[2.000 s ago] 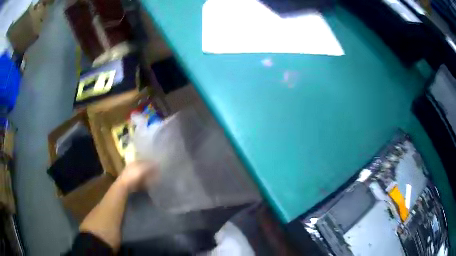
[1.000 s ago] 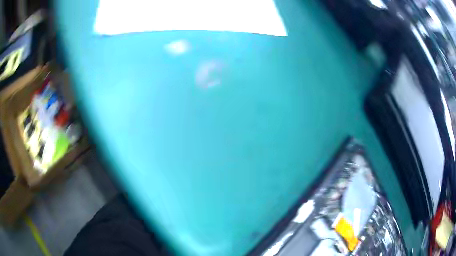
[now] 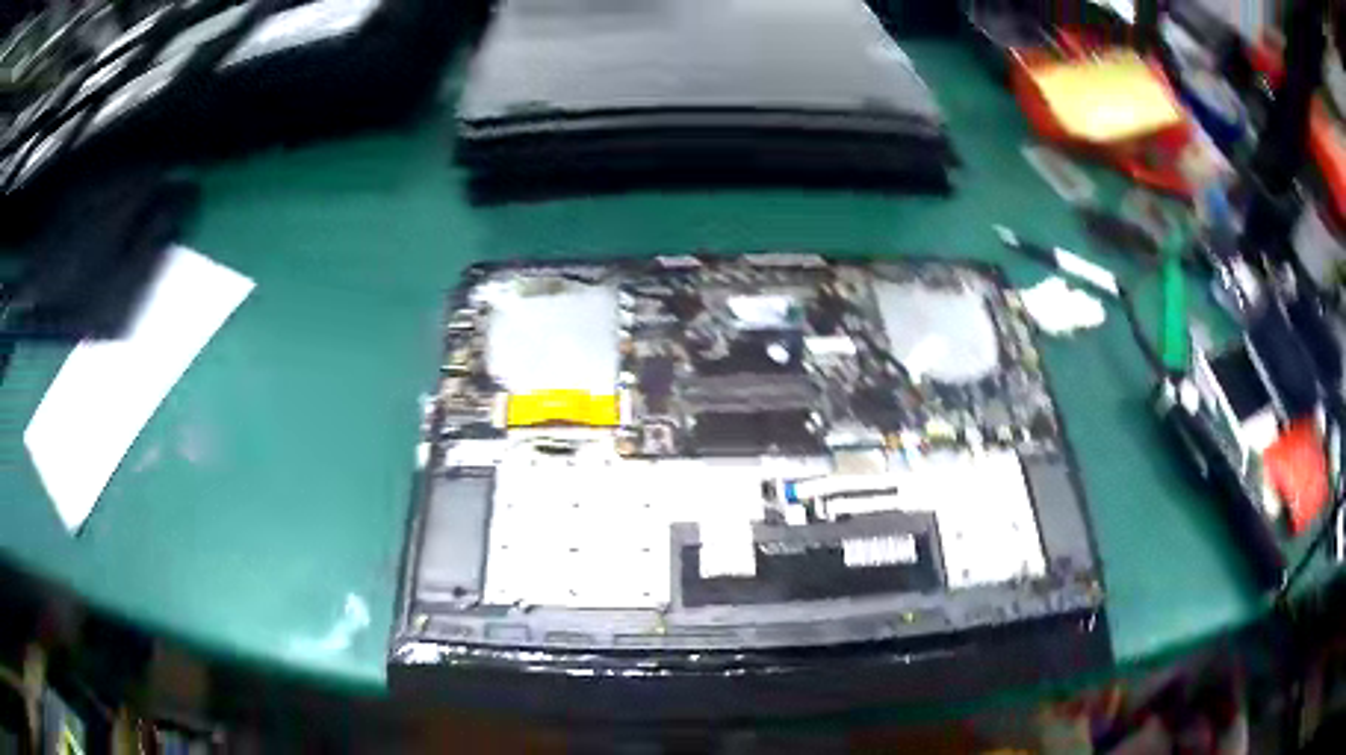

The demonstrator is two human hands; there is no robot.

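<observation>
An opened laptop base (image 3: 576, 531) lies on the green mat (image 3: 310, 428) in the middle of the head view, its inside facing up. Its dark motherboard (image 3: 738, 398) runs across the far half, between two rounded silver-white areas. An orange flat flex cable (image 3: 563, 409) lies at the left side of the board. Small white and blue cables (image 3: 834, 494) show on the silver near half. Neither of my hands is in view.
Stacked dark closed laptops (image 3: 701, 89) stand behind the base. A white sheet (image 3: 140, 376) lies left, near more dark laptops. At right are a red tray (image 3: 1048, 96) with yellow paper, a green-handled tool (image 3: 1175, 310), a crumpled white scrap (image 3: 1063, 305) and loose parts.
The view has swung from the boxes and floor at the left to the bench, bringing the whole laptop base to the middle. The hand seen earlier beside the clear bag is out of view.
</observation>
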